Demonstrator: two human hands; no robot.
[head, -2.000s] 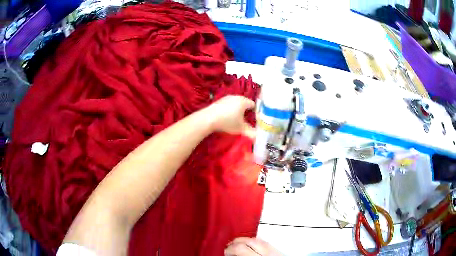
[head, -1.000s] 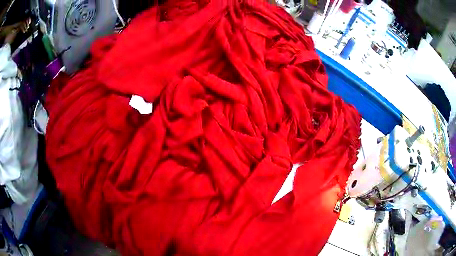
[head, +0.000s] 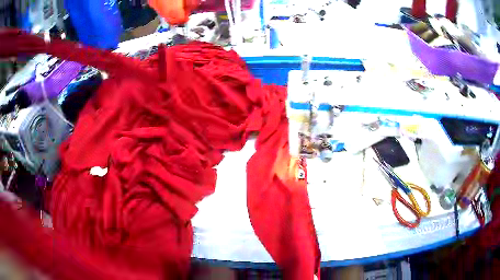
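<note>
A large crumpled red fabric heap [head: 148,158] lies left of the sewing machine [head: 384,95], with a small white tag [head: 98,171] on it. A separate red strip [head: 274,202] runs from the needle area [head: 304,145] forward and hangs over the table's front edge. A blurred red fabric band [head: 71,52] is raised across the upper left, and more blurred red fills the lower left. Neither of my hands can be made out; a pale blur in the bottom left corner is too unclear to name.
Scissors [head: 407,202] with red and yellow-orange handles lie right of the needle, below a dark flat rectangle [head: 391,151]. Purple baskets stand at the back right [head: 452,59] and left [head: 60,79]. The table's blue front edge [head: 351,263] curves across below.
The view has swung back to the right. The red piece at the needle now shows as a narrower strip with white table to its left. A red band has risen at upper left.
</note>
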